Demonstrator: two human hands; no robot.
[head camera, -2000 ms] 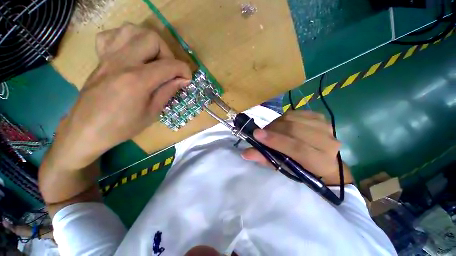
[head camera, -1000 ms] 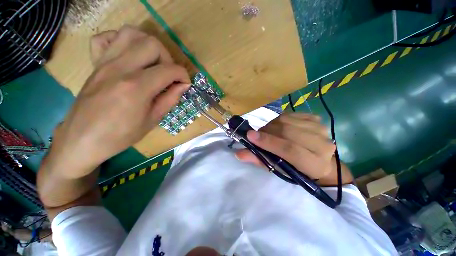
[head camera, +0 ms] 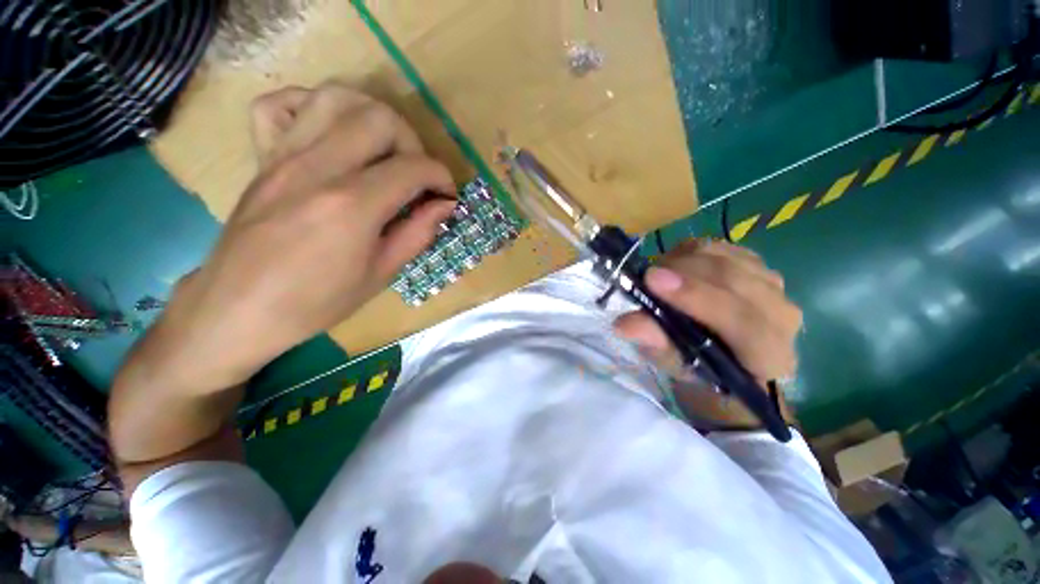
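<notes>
A green circuit board panel (head camera: 462, 245) with rows of silvery parts lies on the tan board (head camera: 616, 114), beside a long narrow green strip (head camera: 422, 86). My left hand (head camera: 331, 200) is over the panel's upper left side, thumb and index fingertips close together at its edge; whether they pinch a tiny part is too small to tell. My right hand (head camera: 724, 308) holds the black soldering iron (head camera: 673, 325). Its blurred metal tip and thin feed tube point up and left, at the right of the panel's upper end, seemingly off the panel.
A black fan grille (head camera: 91, 69) is at the upper left, beside a pale heap of fine pieces (head camera: 257, 29). A small silvery heap (head camera: 584, 59) lies on the tan board. Red and silvery parts (head camera: 51, 302) are at far left. A black box (head camera: 895, 29) stands upper right.
The iron's tip has moved from over the panel up and right, away from my left fingertips. My left hand stays by the panel. The whole view has shifted slightly.
</notes>
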